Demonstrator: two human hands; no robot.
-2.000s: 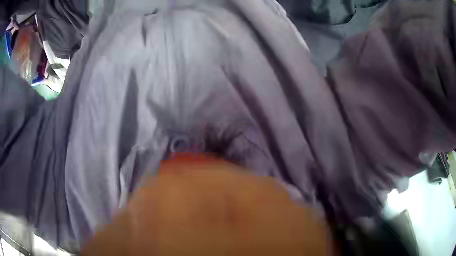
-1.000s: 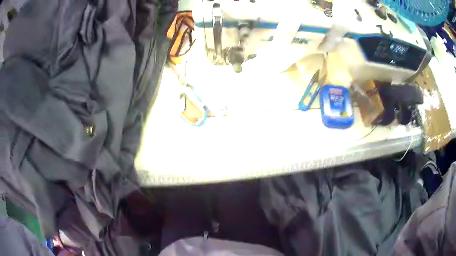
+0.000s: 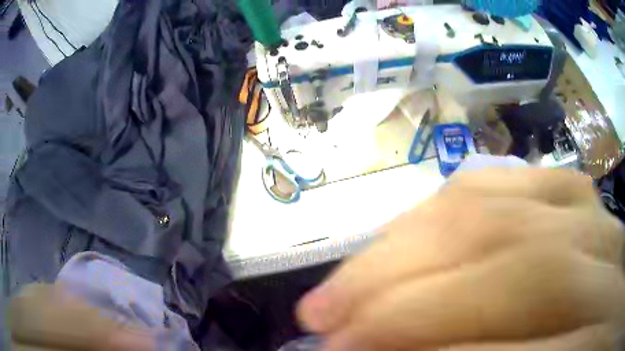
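Observation:
My right hand is large and close to the camera at the lower right, over the front of the table. Its fingers are bent, and whether it holds anything is hidden. A white edge shows just behind it. My left hand is blurred and cut off at the lower left, beside a pale sleeve; its grip cannot be told. Beyond my right hand, a blue container with a label lies partly covered by the white edge. Blue-handled thread snips lie left of it. Scissors with blue and pale loops lie farther left.
A white sewing machine stands at the back. A dark garment pile fills the left. Orange loops and a green upright shape are at the machine's left end. Dark pieces and shiny brown cardboard lie at right.
Both hands have come into view at the bottom. The camera view has shifted, so the table and scissors appear farther right and lower. The right hand now covers the table's right front.

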